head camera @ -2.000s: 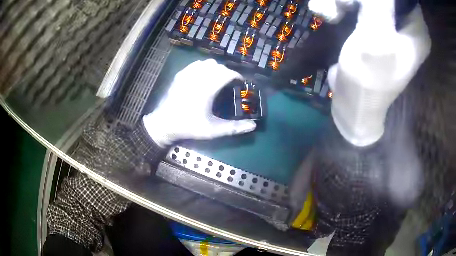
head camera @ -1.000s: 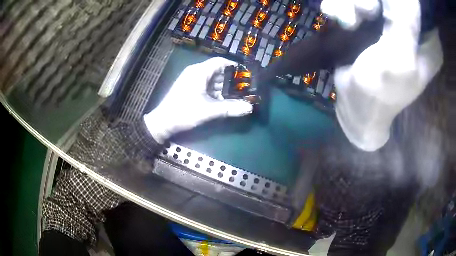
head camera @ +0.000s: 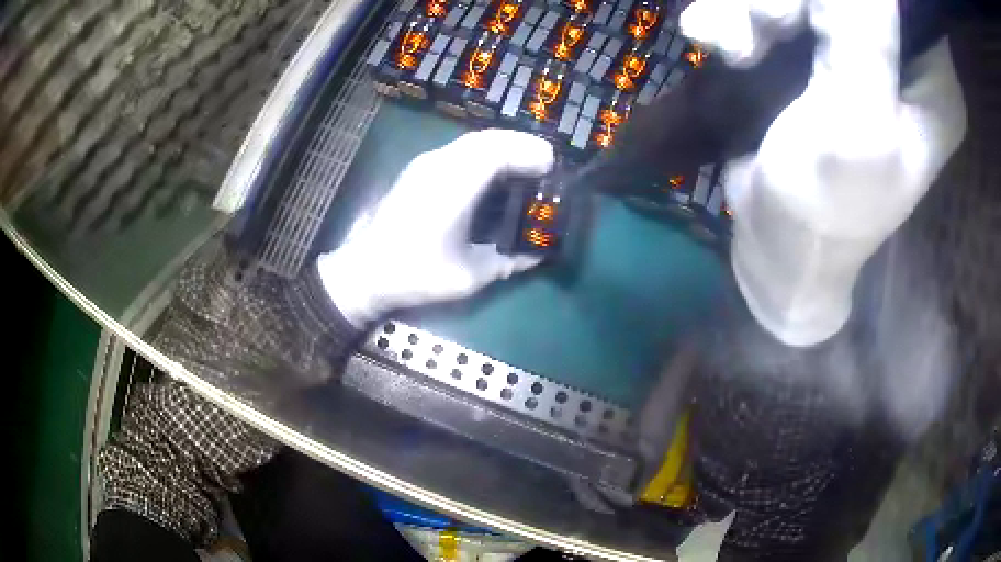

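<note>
My left hand (head camera: 423, 225), in a white glove, holds a small black unit (head camera: 540, 223) between thumb and fingers over the teal mat (head camera: 648, 280). Orange copper parts show on the unit's open face. My right hand (head camera: 818, 176), also white-gloved, is at the upper right, overexposed and partly blurred. It is closed around a dark tapered tool (head camera: 697, 115), likely an air blow gun, whose tip points at the unit. The tool's outline is blurred.
Rows of black-and-grey units (head camera: 549, 60) with orange spots stand at the back. A slotted grille (head camera: 318, 181) lies at left, beside a pale bar (head camera: 288, 110) and bumpy foam (head camera: 132, 99). A perforated strip (head camera: 494, 379) runs along the front. The curved window edge (head camera: 252, 408) crosses below.
The unit in my left hand has tilted and shifted slightly down and right since a second ago. My right hand and the dark tool have moved slightly left.
</note>
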